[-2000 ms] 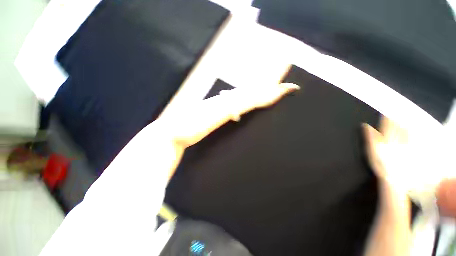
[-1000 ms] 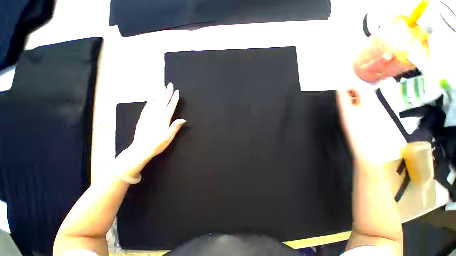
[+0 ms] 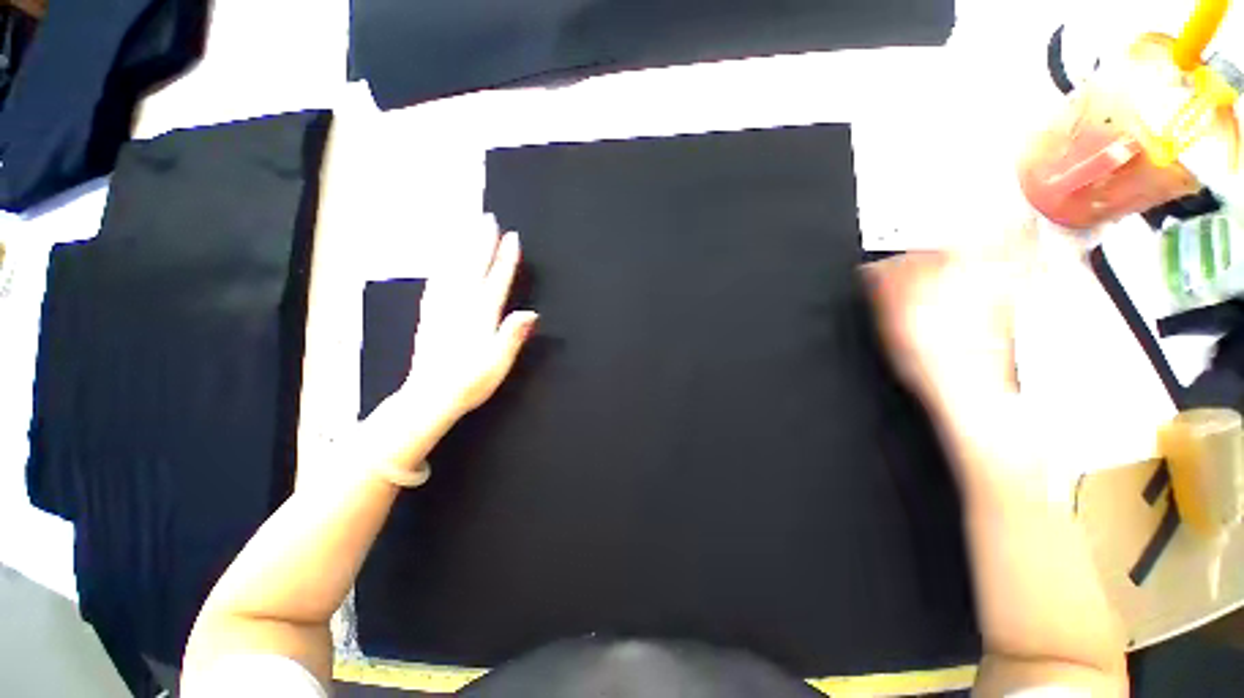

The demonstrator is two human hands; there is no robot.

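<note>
A black panel with notched upper corners (image 3: 669,368) lies flat in front of me. My left hand (image 3: 468,327) rests on its upper left part near the notch, fingers apart and pointing away from me, holding nothing. My right hand (image 3: 948,321) is over its upper right part near the other notch. It is blurred and overexposed, so its fingers and whether it holds something cannot be told.
Black lining pieces (image 3: 191,341) lie at left, and more black pieces (image 3: 655,41) lie beyond the panel. At right are a reddish-orange pot (image 3: 1091,164) with a yellow-orange handle, a green-printed plastic bag (image 3: 1201,259), a glue bottle (image 3: 1203,471) and black offcuts (image 3: 1154,545).
Since one second ago the view has shifted slightly, showing more of the left pieces. My left hand stays at the left notch. My right hand has moved slightly inward over the panel's right side.
</note>
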